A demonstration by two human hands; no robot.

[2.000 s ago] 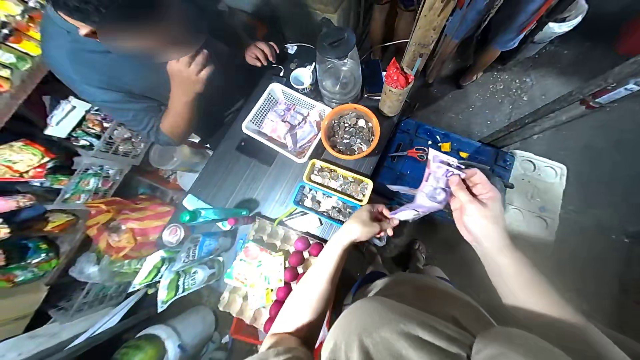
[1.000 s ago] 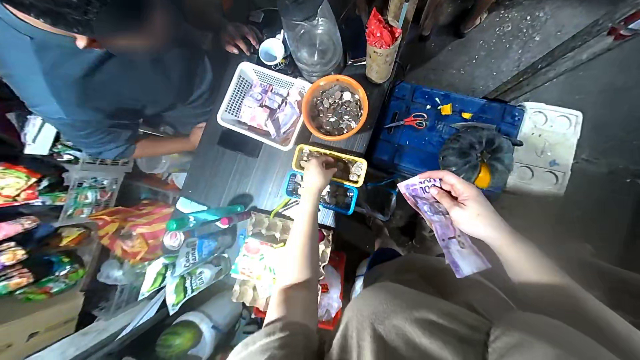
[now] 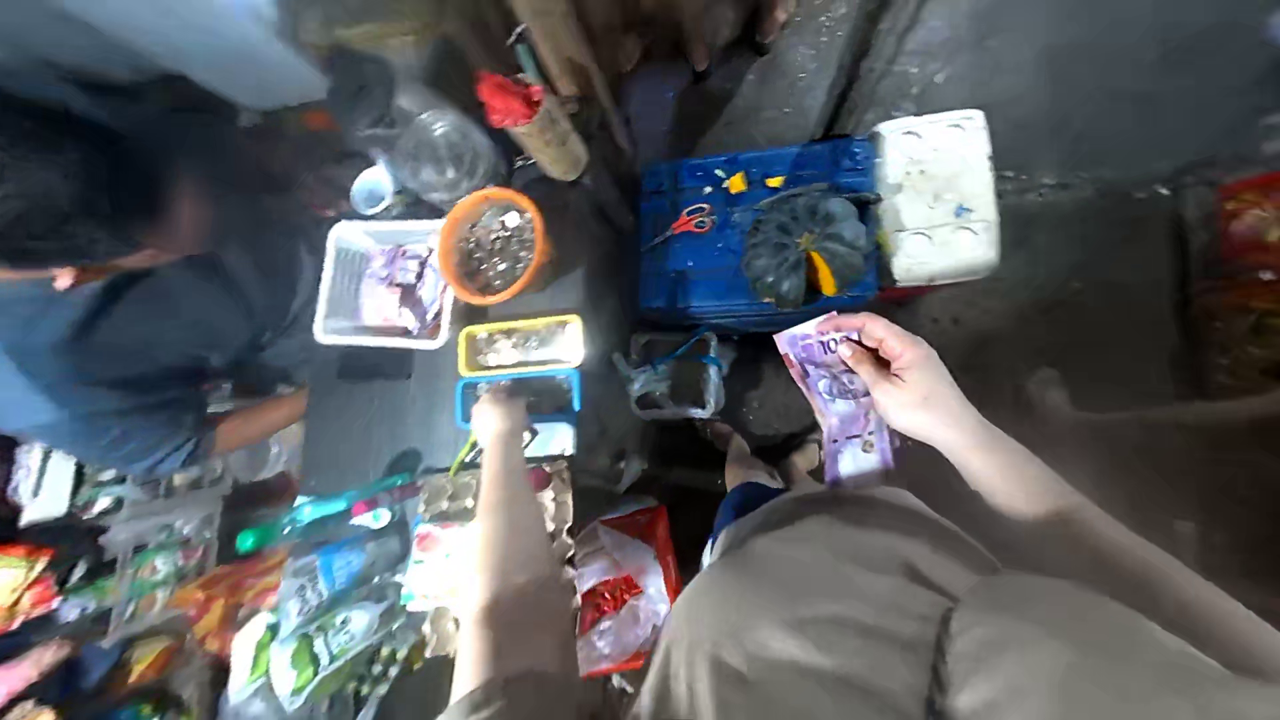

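Purple banknotes (image 3: pixel 840 405) are pinched between the thumb and fingers of my right hand (image 3: pixel 895 375), above my lap. My left hand (image 3: pixel 500 415), blurred, reaches into the near side of a blue-rimmed tray (image 3: pixel 568 392); its fingertips are too blurred to read. Just beyond lies a yellow-rimmed tray (image 3: pixel 575 343) with coins. Farther back stand an orange bowl (image 3: pixel 538 240) full of coins and a white plastic basket (image 3: pixel 325 290) holding more purple banknotes.
A person (image 3: pixel 130 320) sits at the left of the dark table (image 3: pixel 340 425). A green pumpkin (image 3: pixel 808 245) and red-handled scissors (image 3: pixel 690 220) lie on a blue crate lid (image 3: pixel 680 285). An egg tray (image 3: pixel 560 510), a clear jar (image 3: pixel 445 155) and packaged goods (image 3: pixel 335 640) are around.
My left hand was on the banknotes, then over the yellow-rimmed tray, and is now at the blue-rimmed one. My right hand still holds the banknotes. The view has shifted.
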